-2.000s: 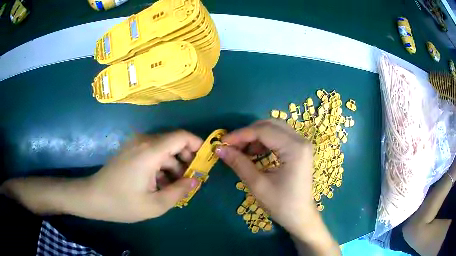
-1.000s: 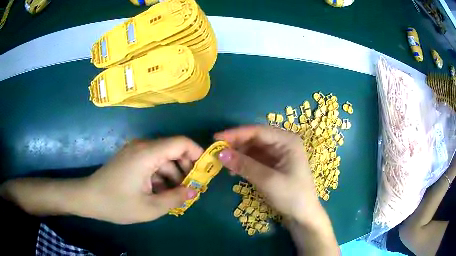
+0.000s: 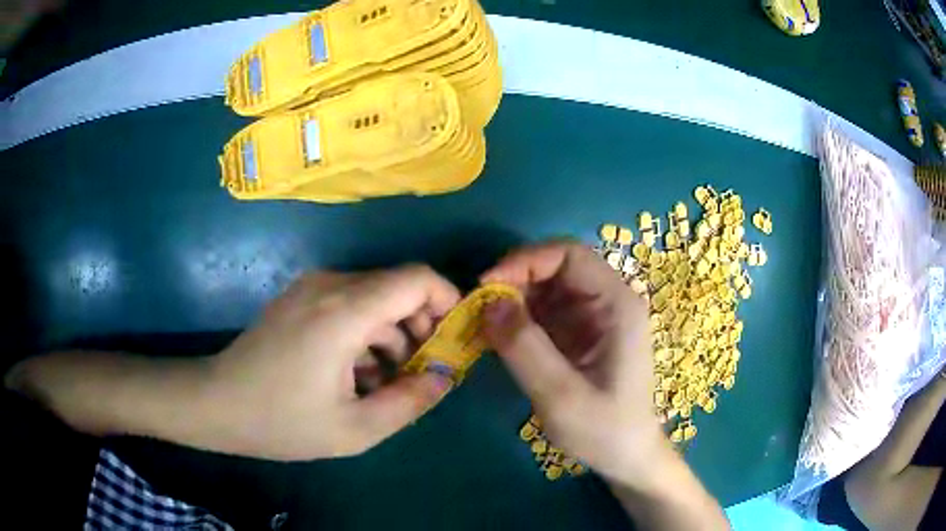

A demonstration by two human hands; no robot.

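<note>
A flat yellow base plate is held tilted between my two hands near the middle of the view. My left hand grips its lower end, with the thumb beside a pale rectangle. My right hand holds its upper rounded end between thumb and fingers. Whether a small clip is at that end cannot be seen under the right thumb. A loose heap of small yellow clips lies beside and partly behind my right hand. Two overlapping stacks of yellow bases lie face up at the upper left, over the white strip's edge.
A clear plastic bag with pale pink strands lies at the right. A curved white strip crosses the green surface. Rounded yellow bodies lie beyond it. Another person's arm is at the lower right edge.
The right thumb now presses over the rounded end, where a small clip showed at the fingertips two seconds ago. The view has shifted, so the stacks and heap appear further right.
</note>
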